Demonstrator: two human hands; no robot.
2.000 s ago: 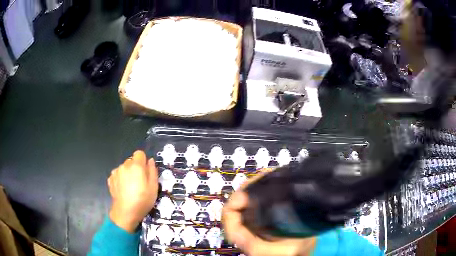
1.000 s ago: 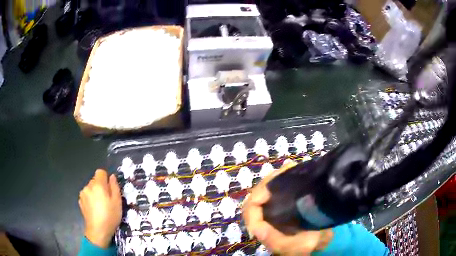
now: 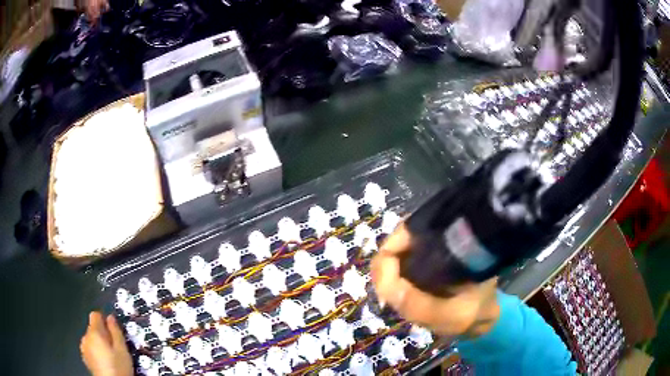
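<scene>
A clear blister tray (image 3: 250, 225) lies tilted in front of me, with rows of small white eared motor assemblies (image 3: 258, 245) and thin yellow, red and dark lead wires (image 3: 290, 253) between the rows. My right hand (image 3: 422, 294) is closed around the thick black electric screwdriver (image 3: 455, 228) over the tray's right part; its bit is hidden behind the hand. A pale label shows on its side. My left hand (image 3: 106, 346) is at the tray's left edge, cut off by the picture's bottom; its fingertips are near the rim, and whether it grips the tray is unclear.
A white-grey screw feeder (image 3: 209, 117) stands behind the tray, with a carton of white parts (image 3: 106, 180) on its left. Stacked filled trays (image 3: 514, 121) lie at the right rear. Plastic bags (image 3: 364, 55) and black parts are at the back. An open carton (image 3: 613, 283) stands lower right.
My view has turned right, so feeder and carton appear further left and the tray looks more tilted. My right hand still holds the screwdriver. My left hand remains by the tray's left edge.
</scene>
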